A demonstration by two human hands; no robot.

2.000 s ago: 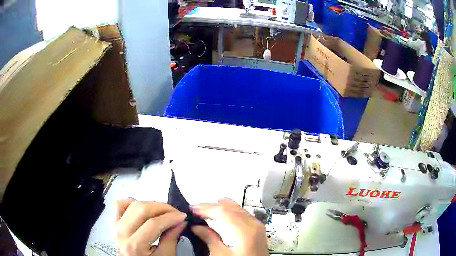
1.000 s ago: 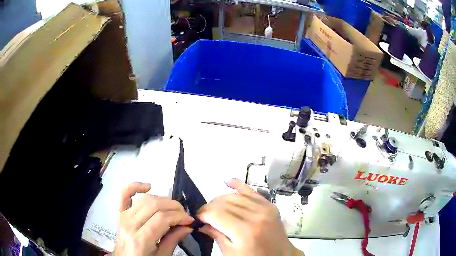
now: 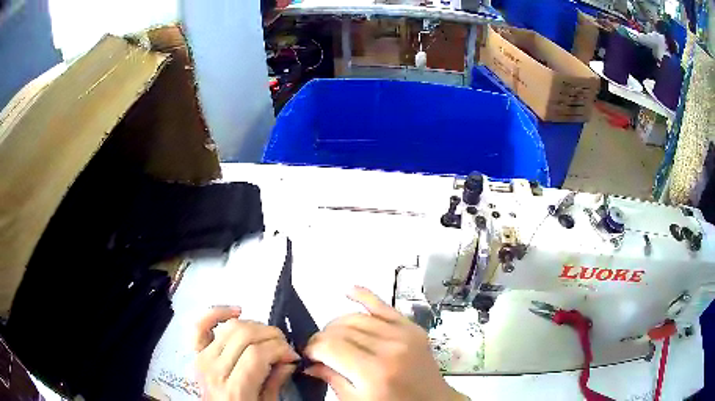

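Observation:
A black fabric piece (image 3: 291, 301) is folded to a narrow point that stands up away from me, at the lower centre. My left hand (image 3: 244, 356) pinches it from the left and my right hand (image 3: 376, 352) from the right, with the fingertips meeting at the fold. The lower part of the piece is partly hidden by my hands and cut off by the picture's bottom edge. The white sewing machine head (image 3: 549, 274) with red lettering is to the right of my hands, and the fabric is apart from it.
A brown carton (image 3: 78, 117) and a heap of black pieces (image 3: 86, 274) are at the left. A blue bin (image 3: 408, 125) is behind the white table (image 3: 353, 188). Snips (image 3: 546, 311) with a red strip (image 3: 586, 352) rest on the machine. A person (image 3: 651, 43) is at the far right back.
Since two seconds ago, more of the fabric's pointed part shows above my fingers and it has opened into two edges. Over the last second, both hands keep nearly the same pinch; the view has shifted slightly.

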